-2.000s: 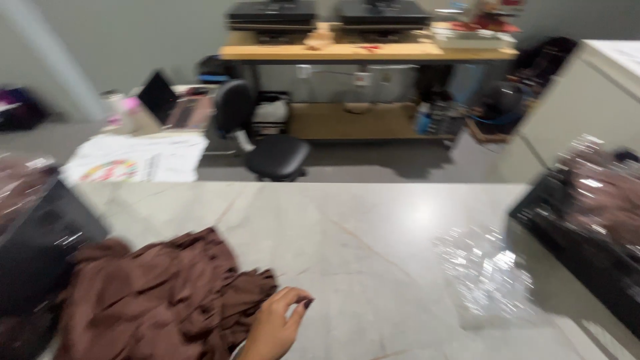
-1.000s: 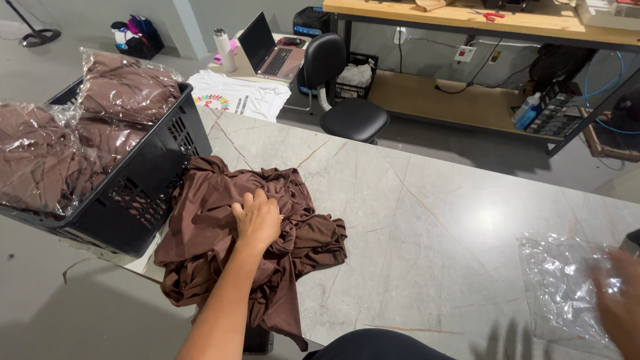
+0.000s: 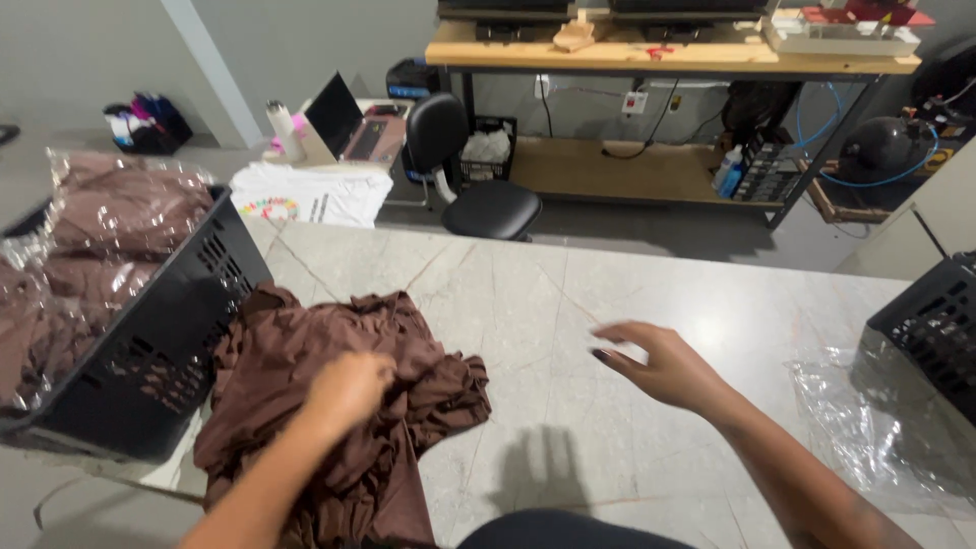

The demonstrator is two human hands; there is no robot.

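Observation:
A crumpled pile of brown fabric [image 3: 328,335] lies on the marble-patterned table [image 3: 534,305], beside the left basket. My left hand [image 3: 351,389] is on top of this fabric, blurred, with its fingers curled; whether it pinches the cloth cannot be told. My right hand [image 3: 656,362] hovers over the table to the right of the pile, thumb and fingers apart, holding nothing. Clear plastic bags [image 3: 869,427] lie flat at the right, beyond my right forearm.
At the left stands a black plastic basket [image 3: 160,335] with brown garments in clear bags [image 3: 130,206]. Another black basket [image 3: 938,328] stands at the right edge. Behind the table are a black chair [image 3: 492,210], a white printed cloth [image 3: 313,191], a laptop [image 3: 335,114] and a wooden workbench [image 3: 610,53].
My right hand has moved left, away from the clear plastic bags it was by one second ago. My left hand remains at the brown fabric. The view has swung right since then.

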